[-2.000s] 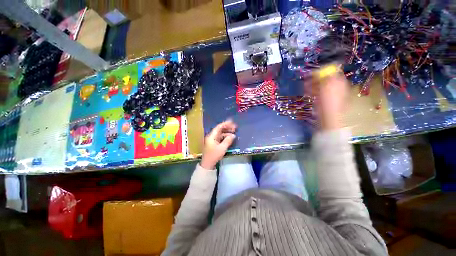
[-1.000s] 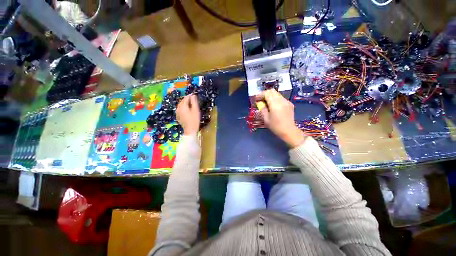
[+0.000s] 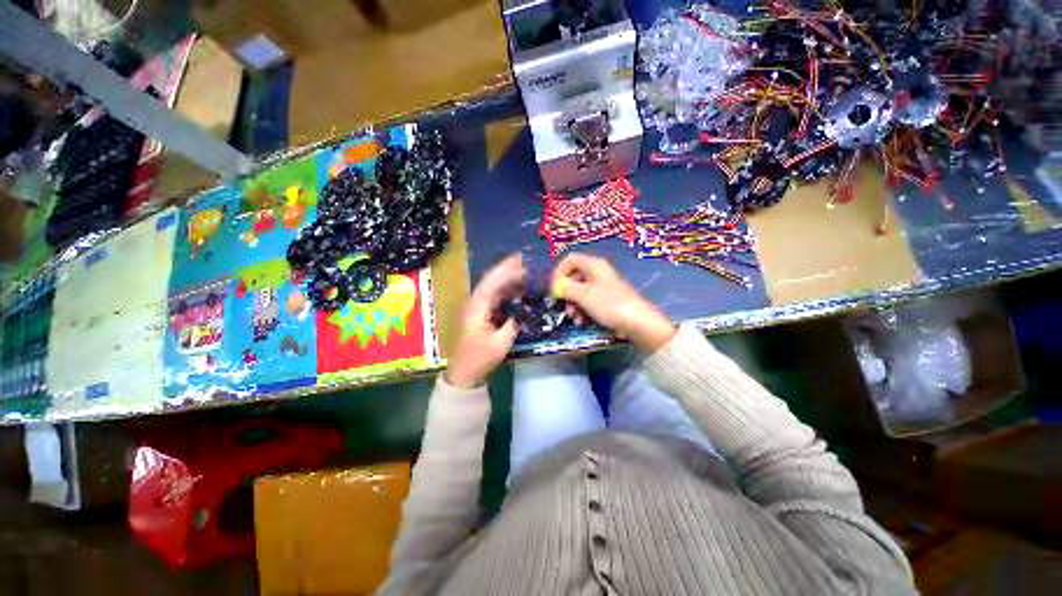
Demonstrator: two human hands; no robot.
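My left hand (image 3: 489, 332) holds a round black part (image 3: 533, 305) over the bench's front edge. My right hand (image 3: 600, 297) meets it from the right, fingertips pinched at the part, with a yellow spot (image 3: 564, 286) at the fingertips. Whether the right fingers hold a wire is too small to tell. Red lead wires (image 3: 588, 217) lie in a bundle just behind my hands. Multi-coloured lead wires (image 3: 699, 238) lie to their right. Loose round black parts (image 3: 379, 215) are heaped on the patterned mat (image 3: 239, 309) at left.
A grey-white bench machine (image 3: 576, 99) stands behind the red wires. A crumpled clear plastic bag (image 3: 687, 70) and a tangled heap of wired assemblies (image 3: 862, 116) are at right. A red plastic item (image 3: 169, 506) and a carton (image 3: 332, 530) are below the bench.
My left hand has come from the black heap to the front edge with a black part. My right hand has left the red wires and joined it. The view has shifted.
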